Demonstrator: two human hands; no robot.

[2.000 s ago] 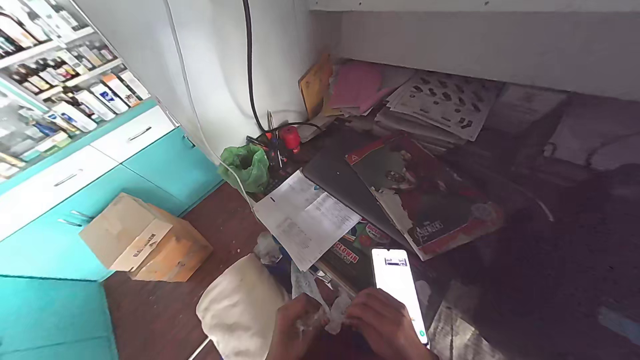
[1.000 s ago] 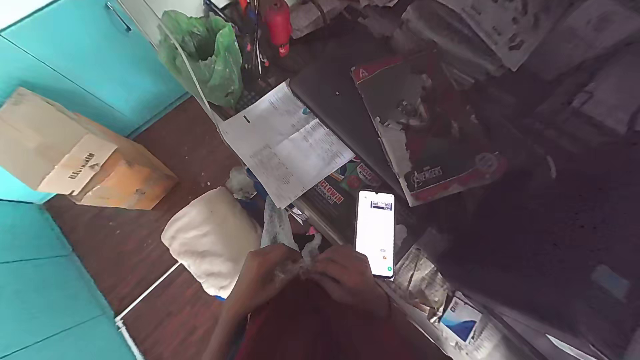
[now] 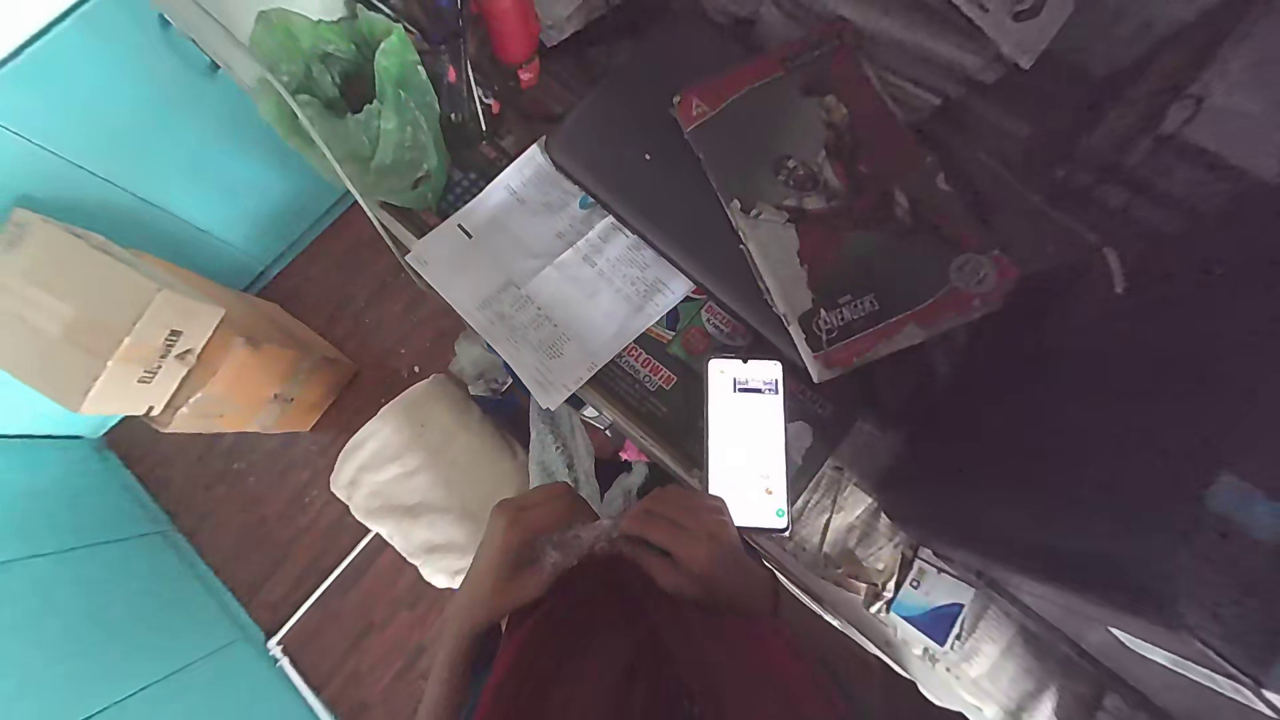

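Both my hands are close together at the desk's near edge, over my red clothing. My left hand (image 3: pixel 535 535) grips one side of a thin translucent plastic bag (image 3: pixel 562 450), and my right hand (image 3: pixel 680 535) pinches the other side. Part of the plastic is bunched between the fingers. Just beyond my right hand a smartphone (image 3: pixel 746 440) lies face up with its screen lit. A creased printed paper (image 3: pixel 550 280) lies past the hands, overhanging the desk edge. A worn Avengers folder or book (image 3: pixel 850 210) rests on a dark flat object (image 3: pixel 660 150).
A cream cloth-covered cushion or seat (image 3: pixel 435 480) is left of my hands. Farther left, an open cardboard box (image 3: pixel 170 340) stands on the brown floor by turquoise cabinets (image 3: pixel 160 140). A green plastic bag (image 3: pixel 360 105) and a red bottle (image 3: pixel 508 35) are at the back; a blue-white card (image 3: pixel 930 605) lies right.
The view has tilted down and shifted closer over the desk. My hands remain on the translucent plastic bag and have drawn away from the phone since the earliest frame.
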